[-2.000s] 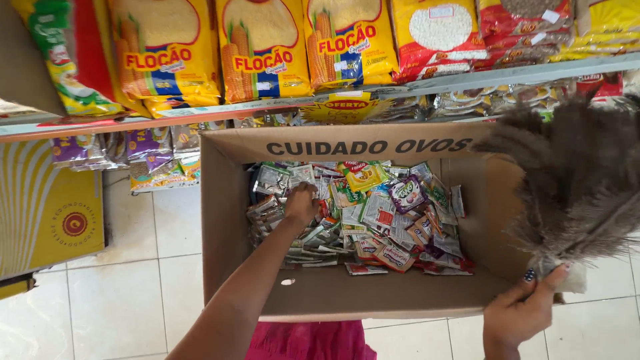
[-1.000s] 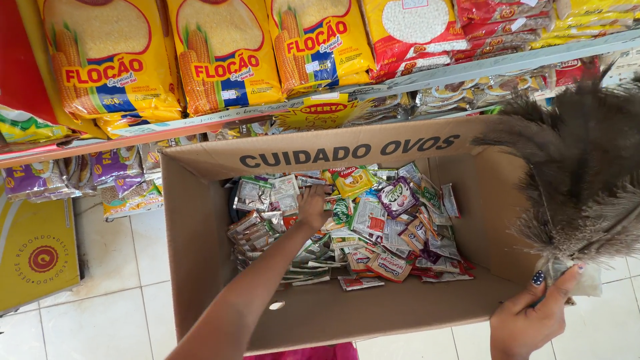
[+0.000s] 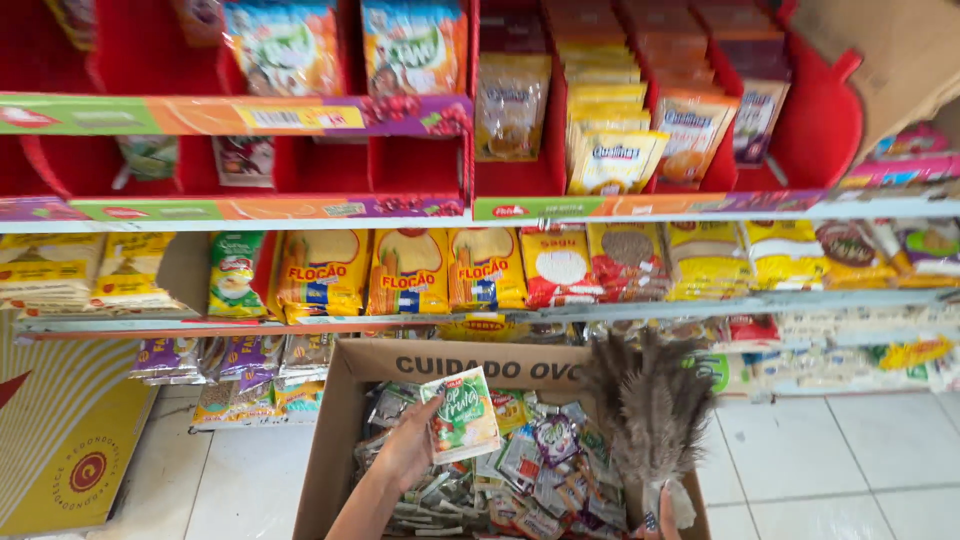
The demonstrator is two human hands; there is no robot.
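Observation:
My left hand (image 3: 411,442) holds a green and white drink-mix sachet (image 3: 460,416) by its left edge, front facing up, above the cardboard box (image 3: 309,480). Inside the box lies a loose heap of mixed sachets (image 3: 525,465), some silver-backed, some red, purple or yellow. At the lower right my right hand (image 3: 666,517) grips the handle of a feather duster (image 3: 651,405), whose brown feathers point upward over the box's right side. Only part of this hand shows, at the frame's bottom edge.
Red display dividers (image 3: 510,176) with drink-mix sachets are above. Below them, a metal shelf (image 3: 420,321) carries yellow corn-flake flour bags (image 3: 409,274) and other bags. Small packets (image 3: 251,360) sit beneath at the left, beside a yellow carton (image 3: 67,427). White floor tiles (image 3: 780,442) show at the right.
My left hand has come up from the heap with a sachet in it. The view has risen and now takes in the upper display. My right hand still holds the duster.

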